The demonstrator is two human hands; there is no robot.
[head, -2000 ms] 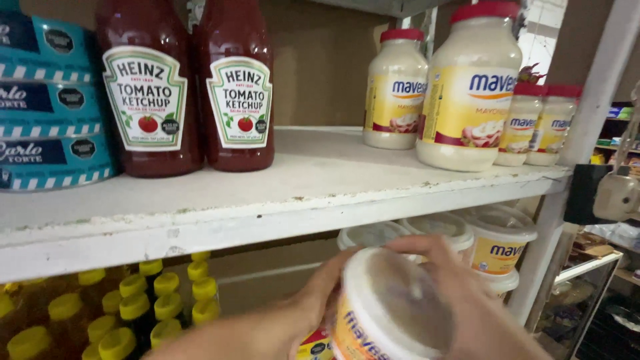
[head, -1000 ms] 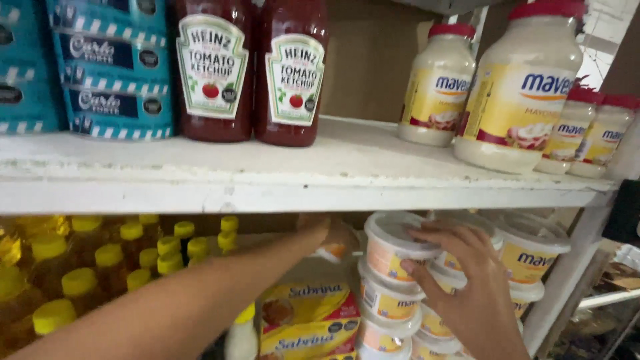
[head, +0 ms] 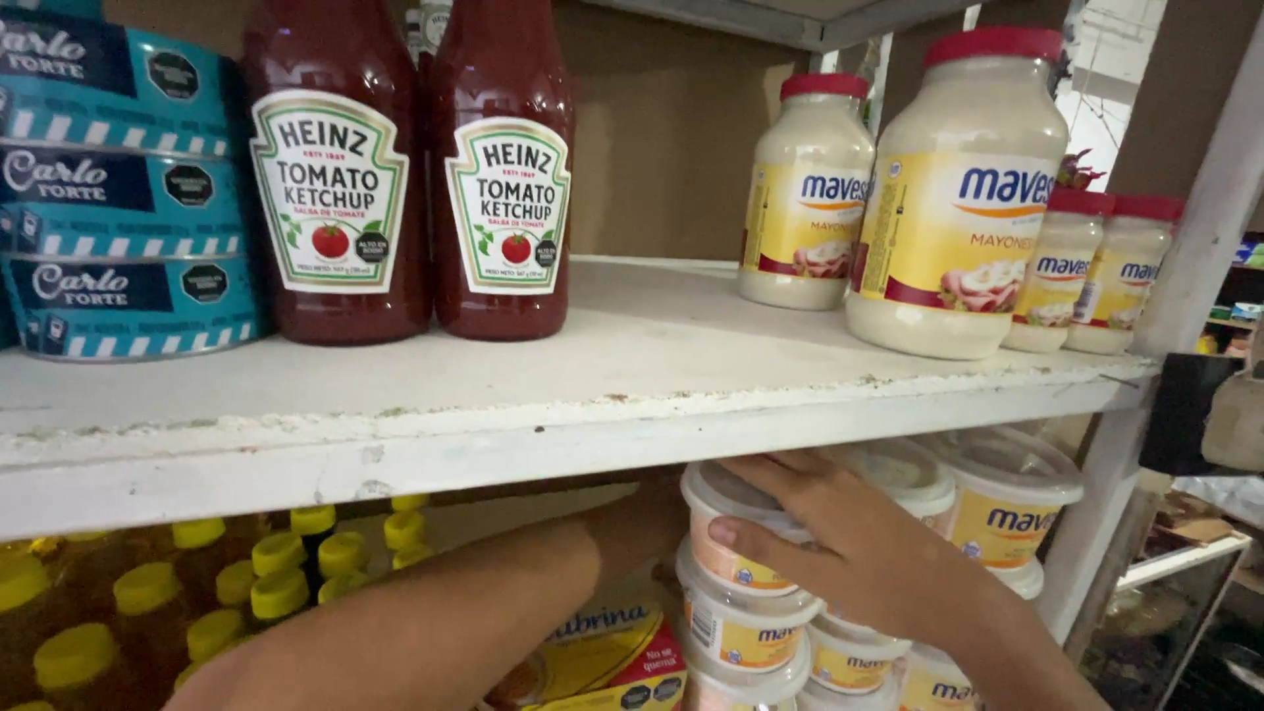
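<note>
Below the white shelf, Mavesa plastic tubs with clear lids stand in stacks. My right hand (head: 829,523) rests over the lid and side of the top tub (head: 736,543) of the front stack, its thumb across the lid's rim. Under that tub sits another Mavesa tub (head: 746,627). My left hand (head: 671,513) reaches in behind the same stack, on its left side; its fingers are hidden, so whether it holds anything does not show. Yellow Sabrina packages (head: 597,657) lie beneath my left forearm, against the stack.
The white shelf's front edge (head: 592,430) runs just above my hands. On it stand blue Carlo Forte cans (head: 128,296), Heinz ketchup bottles (head: 331,197) and Mavesa mayonnaise jars (head: 953,197). Yellow-capped bottles (head: 148,592) fill the lower left.
Two seconds ago both hands held a Mavesa tub in front of the shelf; now they are at the stack under it. My left hand has gone farther behind the stack since one second ago.
</note>
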